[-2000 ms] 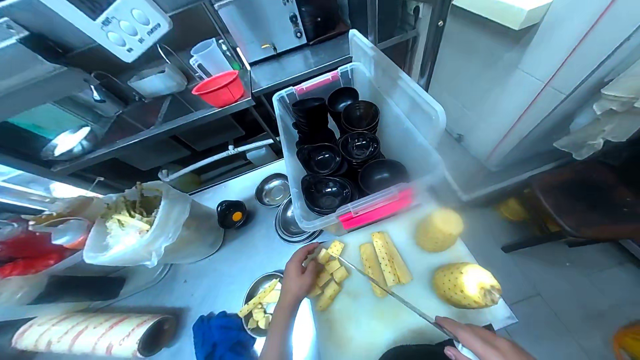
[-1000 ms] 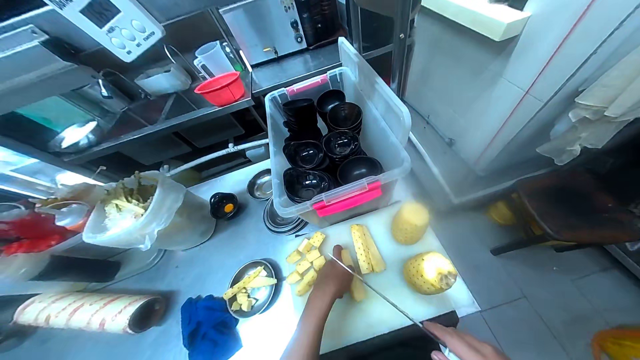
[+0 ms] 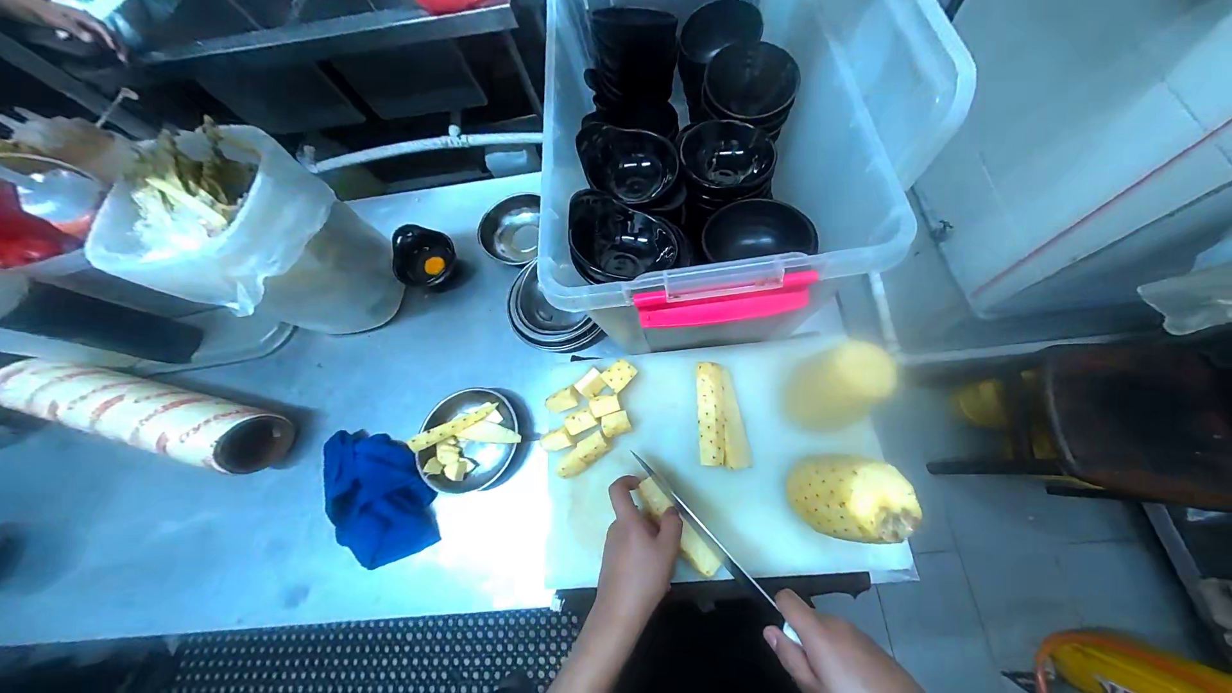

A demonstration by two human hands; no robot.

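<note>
On the white cutting board point(image 3: 577, 510), my left hand point(image 3: 643, 544) pinches the upper end of a peeled pineapple strip point(image 3: 701, 553). My right hand point(image 3: 833, 643) grips a long knife point(image 3: 712, 536) by its white handle, the blade slanting across the strip beside my left fingers. Cut pineapple chunks point(image 3: 597, 406) lie at the board's upper left. Two strips point(image 3: 720, 416) lie side by side at its upper middle. Toward the right are a peeled whole pineapple point(image 3: 852, 499) on its side and a blurred yellow piece point(image 3: 847, 380). A steel bowl point(image 3: 500, 462) left of the board holds pineapple pieces.
A clear plastic bin point(image 3: 890, 236) of stacked black bowls point(image 3: 727, 154) stands behind the board. Steel bowls point(image 3: 544, 308), a black cup point(image 3: 423, 256), a blue cloth point(image 3: 375, 500), a patterned roll point(image 3: 135, 409) and a lined bucket point(image 3: 332, 255) are leftward. Another person's hand point(image 3: 91, 34) shows top left.
My left hand has moved from the chunks to a strip nearer the board's front edge. A strip that lay beside the other two is now under my hand. The view has shifted downward.
</note>
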